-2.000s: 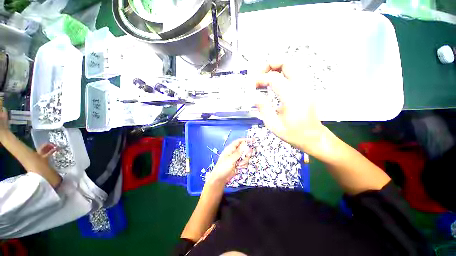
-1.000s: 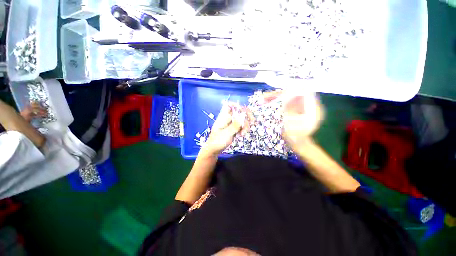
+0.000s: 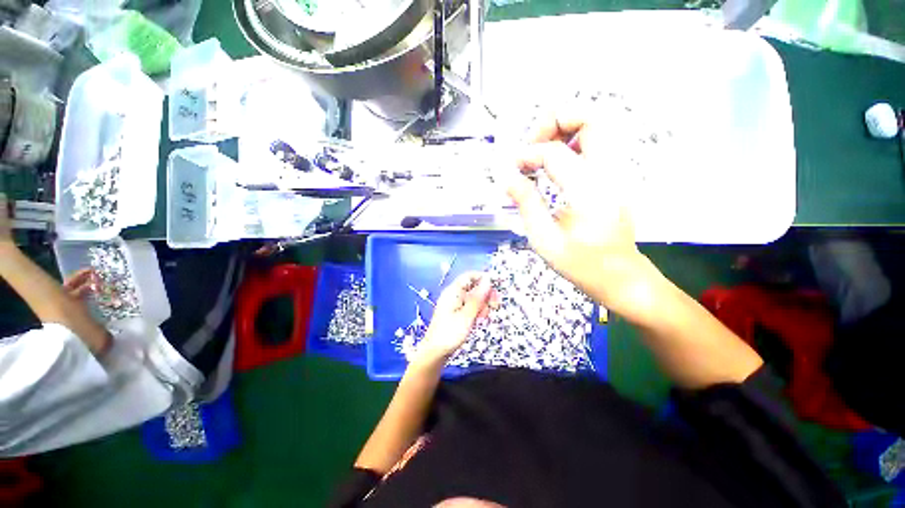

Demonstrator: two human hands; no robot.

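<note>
My left hand [image 3: 456,316] is over the blue parts bin [image 3: 389,288], fingers curled at the heap of small white-and-silver parts [image 3: 546,316]; whether it grips one is too small to tell. My right hand [image 3: 578,208] is over the left part of the white parts tray [image 3: 759,129], thumb and fingers curled towards each other. Small specks show by its fingers, but what it holds cannot be made out. Tiny specks lie scattered on the tray. The fixture with dark and silver rods [image 3: 392,177] is left of my right hand.
A steel bowl feeder [image 3: 387,84] stands above the fixture. Translucent boxes [image 3: 193,198] and a long translucent bin [image 3: 109,149] are at left. A person's white-clothed arm [image 3: 50,377] is at far left. Red stools [image 3: 266,337] and another blue bin [image 3: 320,332] are below the bench.
The view has tilted back up since one second ago. My right hand has moved from the blue bin up to the white tray. My left hand stays at the bin.
</note>
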